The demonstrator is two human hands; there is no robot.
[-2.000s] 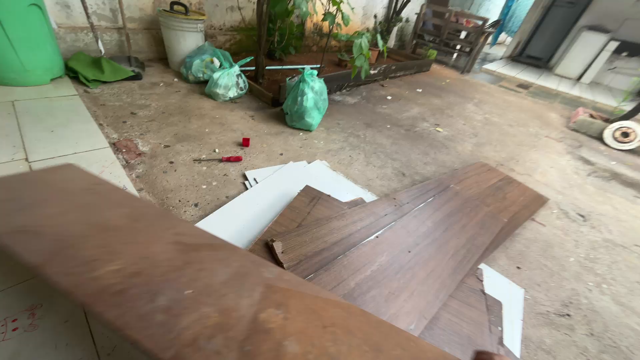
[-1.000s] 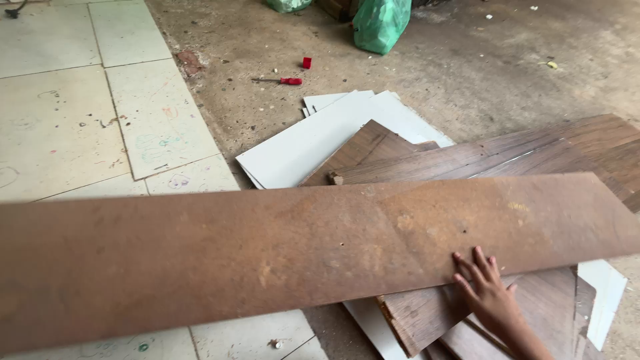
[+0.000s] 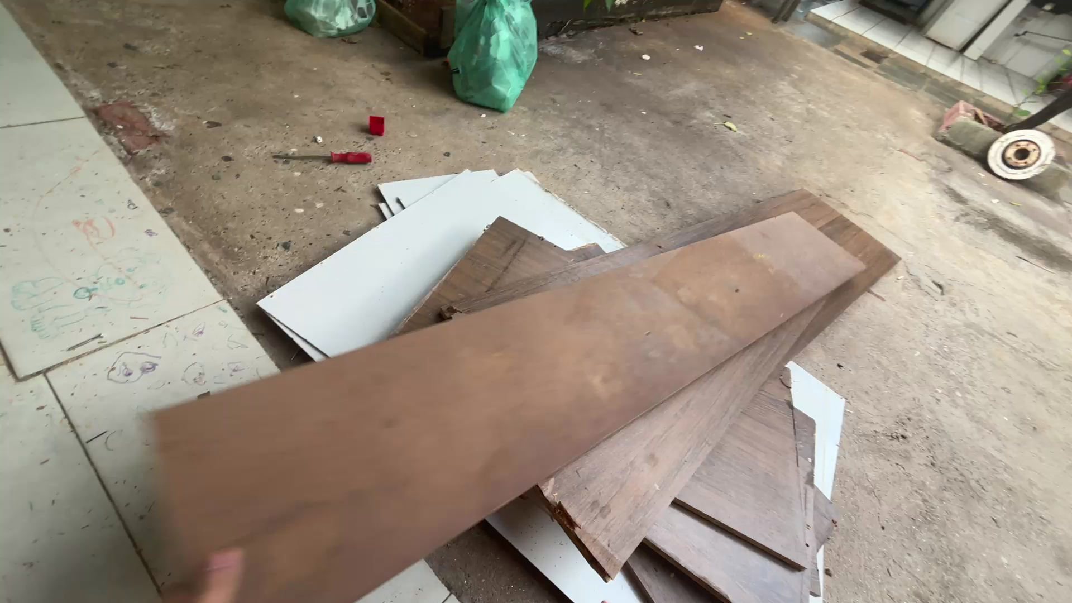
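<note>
A long brown wooden board (image 3: pixel 502 360) lies slantwise over a stack of boards, its near left end blurred. At the bottom left, my left hand (image 3: pixel 220 576) grips that end, with a blurred finger or thumb on the face and the rest hidden or cut off. My right hand is not clearly in view. Under the long board are wood-grain panels (image 3: pixel 729 494), some with chipped ends, and white panels (image 3: pixel 402 260) set at different angles. Beyond the stack, a screwdriver with a red handle (image 3: pixel 350 157) lies on the ground near a small red piece (image 3: pixel 377 126).
Green plastic bags (image 3: pixel 494 54) stand on the rough concrete ground at the back. Pale floor tiles (image 3: pixel 92 243) with coloured drawings run along the left. A whitish wheel-like disc (image 3: pixel 1020 154) leans by a block at the far right. Wood chips and small debris are scattered about.
The long board has turned, its far end now lying over the stack and its near end lower left. The right hand that was on its edge has left clear view.
</note>
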